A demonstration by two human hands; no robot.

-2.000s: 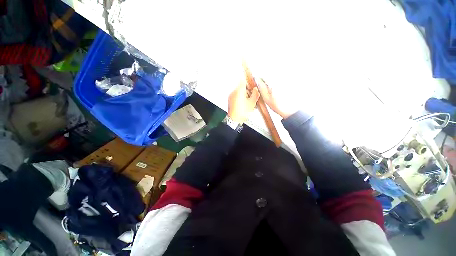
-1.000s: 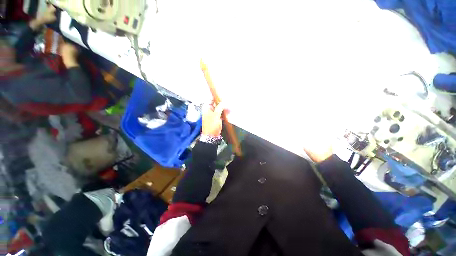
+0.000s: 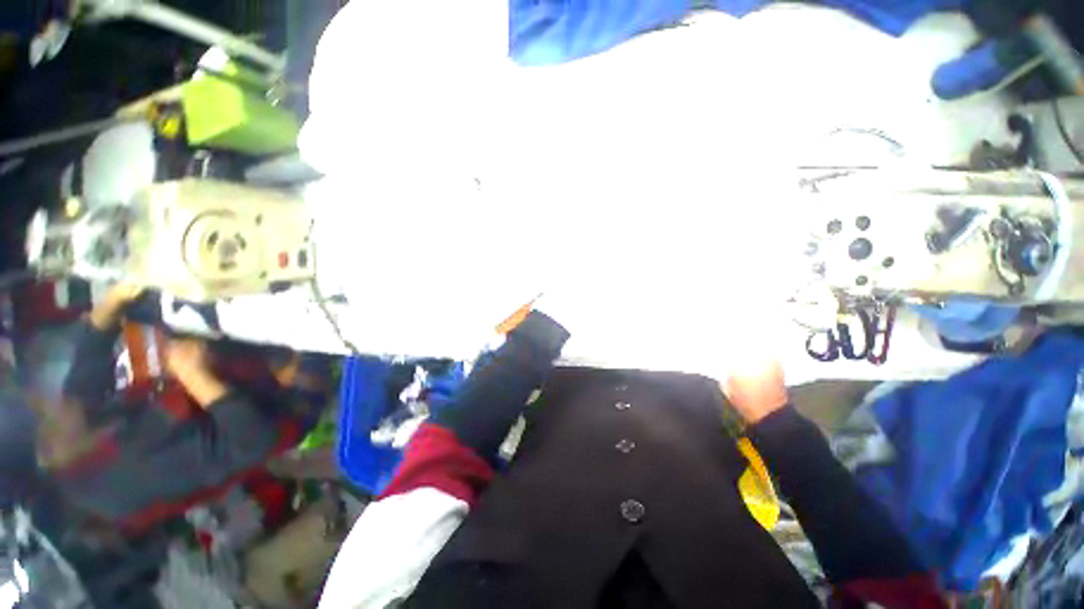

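Observation:
White fabric [image 3: 618, 202] lies over the table in front of me as an overexposed mass, so its edges and folds are mostly lost. A short orange-brown part of the wooden ruler [image 3: 515, 319] shows beside my left cuff. The rest of the ruler is hidden or washed out. My left sleeve reaches onto the table, but the left hand is lost in the glare, so its grip cannot be told. My right hand [image 3: 757, 387] is at the table's front edge, its fingers blurred and bleached. Whether it holds anything cannot be told.
A sewing machine [image 3: 939, 244] stands right, with black-handled scissors [image 3: 850, 337] before it. Another machine [image 3: 226, 244] is left, beside a person's hands [image 3: 190, 363]. A blue basket [image 3: 363, 422] is below the table edge. Blue fabric [image 3: 975, 458] hangs right; a yellow item [image 3: 758, 488] is under the table.
The view has swung, showing both machines and the scissors. My left hand has moved from the ruler in plain view into the glare, and less of the ruler shows. My right hand has left the ruler.

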